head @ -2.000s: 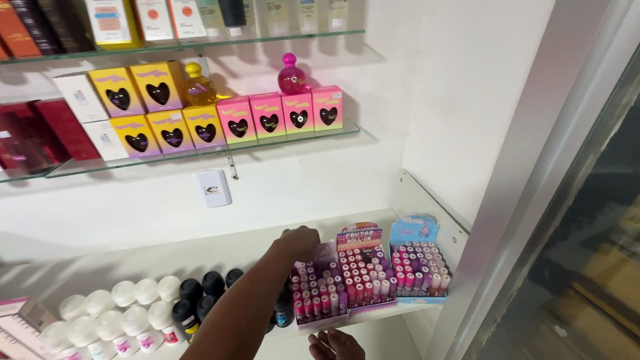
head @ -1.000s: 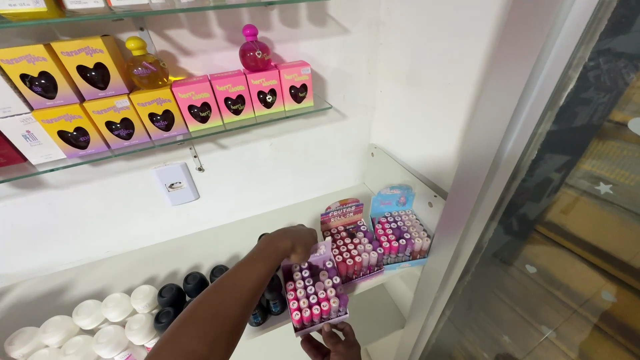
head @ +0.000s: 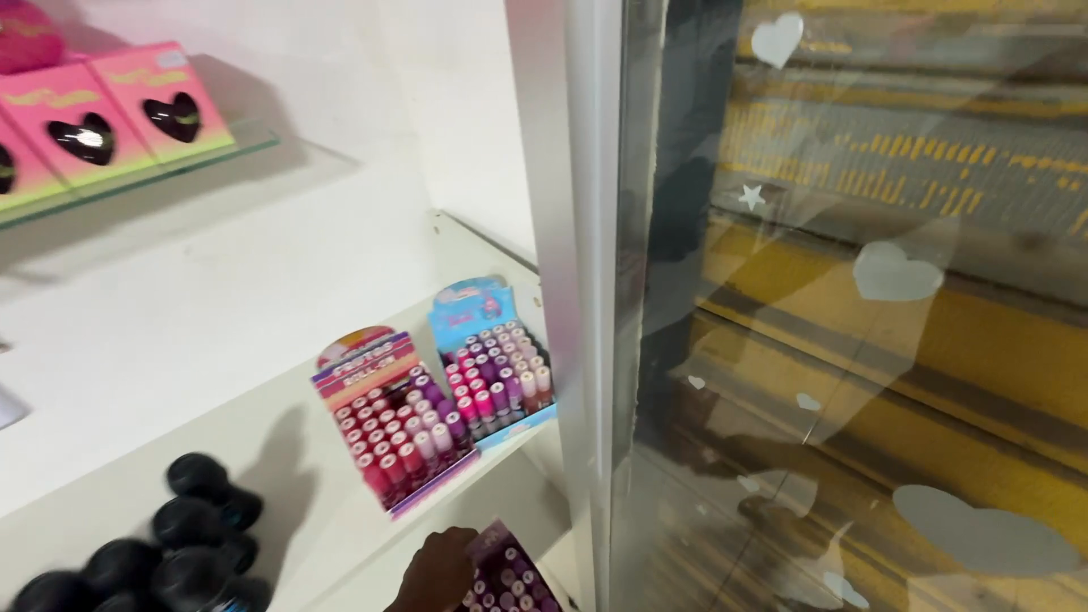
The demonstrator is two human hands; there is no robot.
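At the bottom edge of the head view, my left hand (head: pixel 438 571) grips the back panel of a purple display box of roll-on tubes (head: pixel 510 586), which is tilted and partly cut off by the frame, in front of the shelf edge. My right hand is outside the picture. On the white shelf stand two similar display boxes: a red and purple one filled with red, pink and purple tubes (head: pixel 399 442), and a light blue one (head: pixel 472 310) with pink, purple and pale tubes, at its right.
Several black-capped bottles (head: pixel 191 518) stand on the shelf at lower left. Above, a glass shelf (head: pixel 246 146) holds pink heart-window boxes (head: pixel 161 110). A metal frame (head: pixel 586 255) and a glass pane with heart decals (head: pixel 897 272) close off the right side.
The purple display box has come off its place beside the red one and is now lower, past the shelf edge, in my left hand. My right hand has left the view. The view has swung right.
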